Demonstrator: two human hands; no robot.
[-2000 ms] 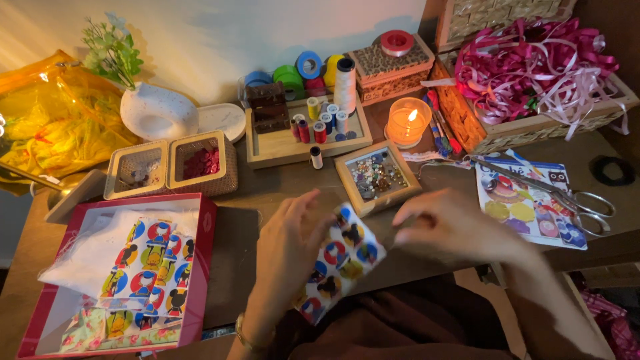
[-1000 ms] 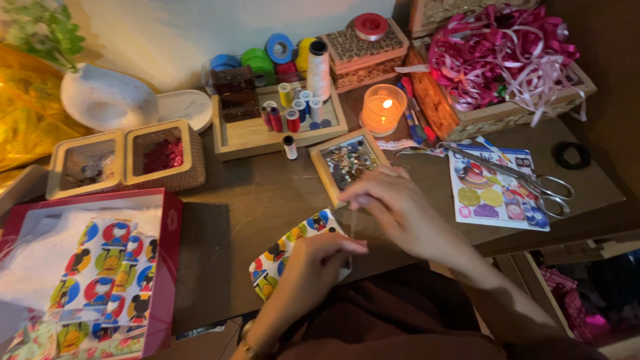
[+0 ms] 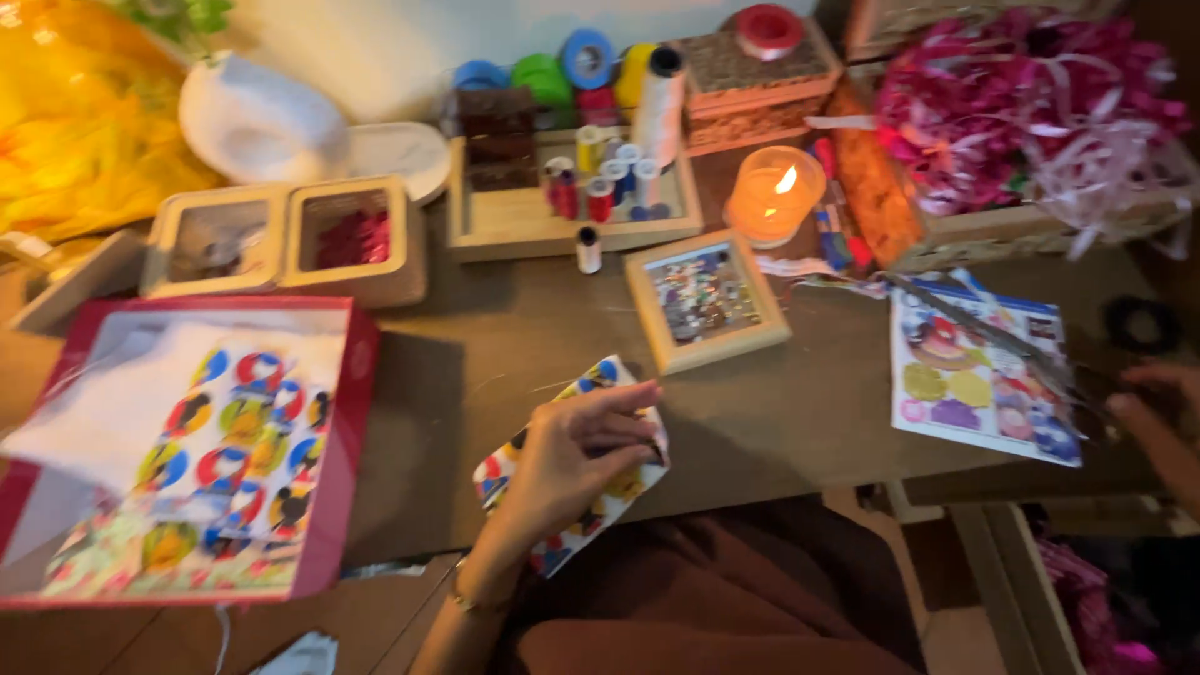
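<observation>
My left hand (image 3: 586,450) rests on a piece of cartoon-print fabric (image 3: 562,525) at the table's front edge, thumb and fingers together at its right end. At the far right, my right hand (image 3: 1158,422) is at the handles of the metal scissors (image 3: 994,333); blur hides how the fingers sit on them. The scissors' blades lie across a printed picture packet (image 3: 975,375). Behind the fabric stands a wooden tray of beads (image 3: 708,295). A small spool of dark thread (image 3: 588,250) stands to the left of that tray.
A lit candle in a glass (image 3: 775,197) burns behind the bead tray. Thread spools stand in a wooden tray (image 3: 572,246). A red box (image 3: 361,403) of fabric is at left, two lidded baskets (image 3: 286,239) behind it. A ribbon basket (image 3: 1022,225) and black ring (image 3: 1141,323) are at right.
My right hand has moved from beside my left hand, near the bead tray, to the scissors' handles at the far right. My left hand has stayed at the fabric.
</observation>
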